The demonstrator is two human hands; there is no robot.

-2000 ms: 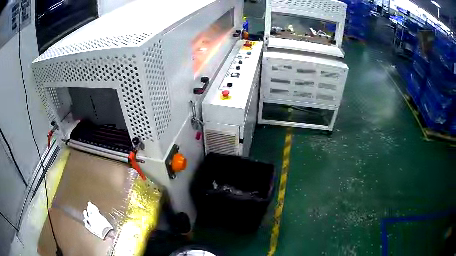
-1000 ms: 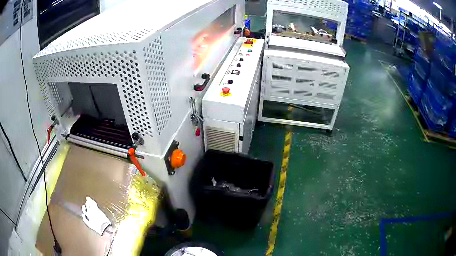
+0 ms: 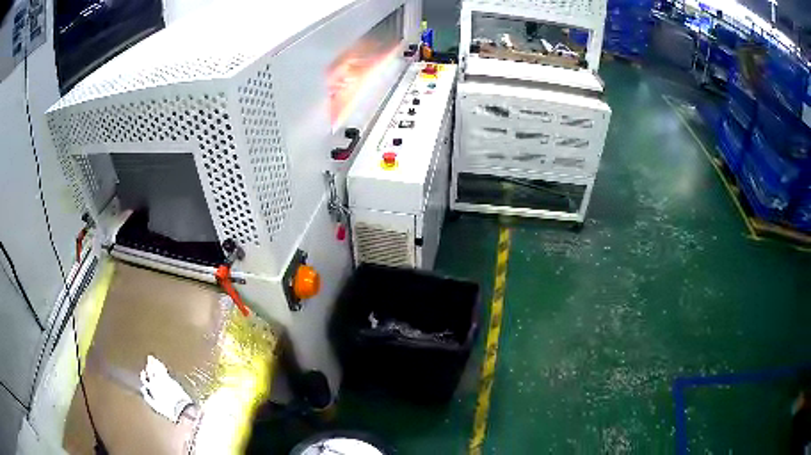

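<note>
Neither of my hands can be made out. A white work glove lies limp on the brown board at the lower left. The board is in front of the shrink tunnel's dark mouth. A pale grey shape hangs in the mouth, over the dark rollers; I cannot tell exactly what it is. Bright yellow, shiny film or tape runs along the board's right side. A black cord with a plug hangs over the board's left part.
Red-orange clamp handles flank the mouth. An orange knob sticks out of the machine's side. A black waste bin stands on the green floor. A round stool is cut off below. A white machine stands behind; blue-wrapped stacks are right.
The scene has shifted slightly left in the picture. In the tunnel mouth a pale grey shape now hangs lower over the rollers. The glove stays in place on the board.
</note>
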